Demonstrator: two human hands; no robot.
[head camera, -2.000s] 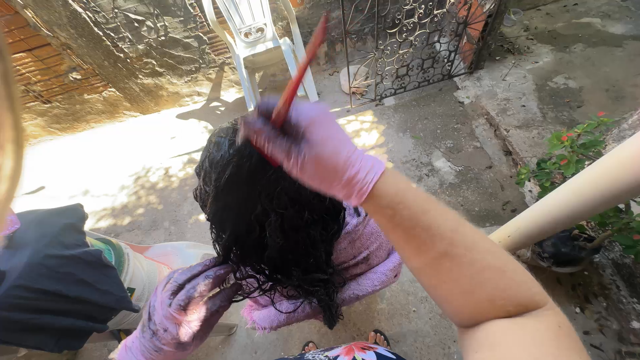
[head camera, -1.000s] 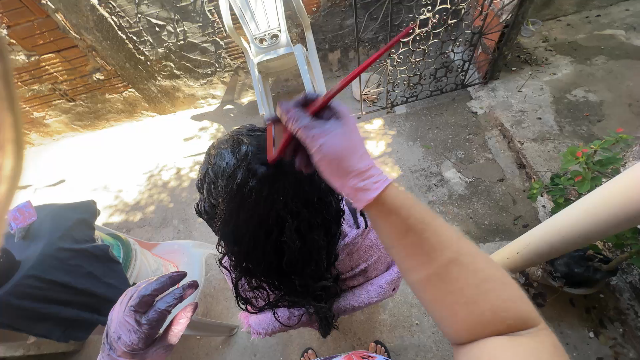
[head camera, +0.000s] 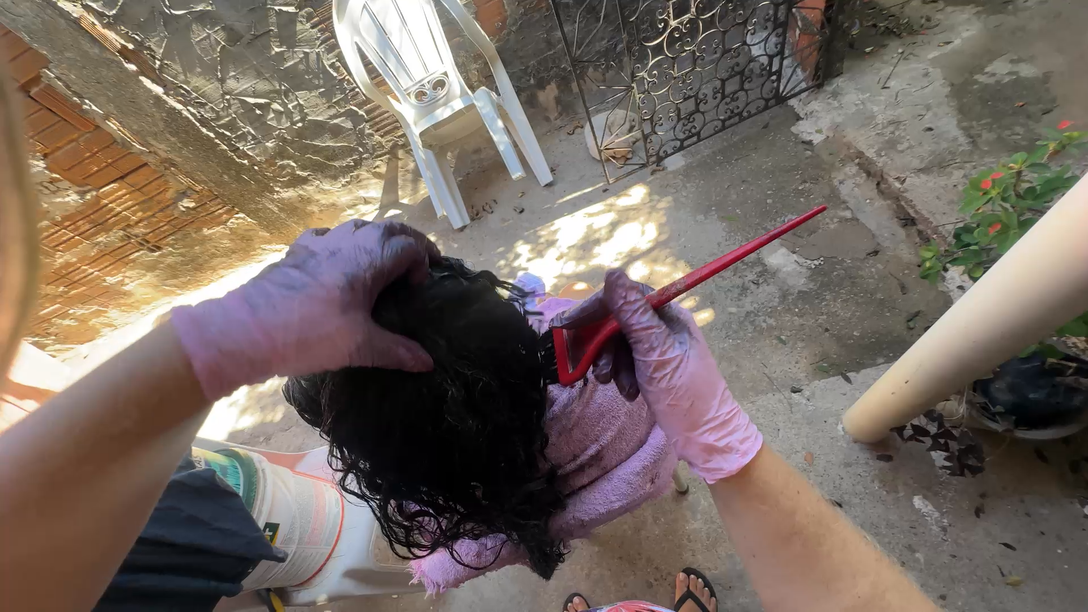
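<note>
A person's head of wet black hair (head camera: 450, 399) is below me, with a pink towel (head camera: 608, 459) around the shoulders. Over the top of the hair rests my left hand (head camera: 331, 297), in a stained pink glove, its thumb spread from the fingers; whether it grips any hair cannot be told. My right hand (head camera: 650, 357), gloved the same way, holds a red tint brush (head camera: 688, 280) near its wide head. The brush's bristles touch the right side of the hair, and its handle points up to the right.
A white plastic chair (head camera: 438, 102) stands ahead beside a metal gate (head camera: 714, 68). At the lower left are a white bucket (head camera: 297, 518) and a dark cloth (head camera: 191, 535). A cream pole (head camera: 969, 323) slants at the right, near a flowering plant (head camera: 1003, 204).
My left hand has moved from the lower left up onto the hair. My right hand has moved with the brush from the top of the hair to its right side.
</note>
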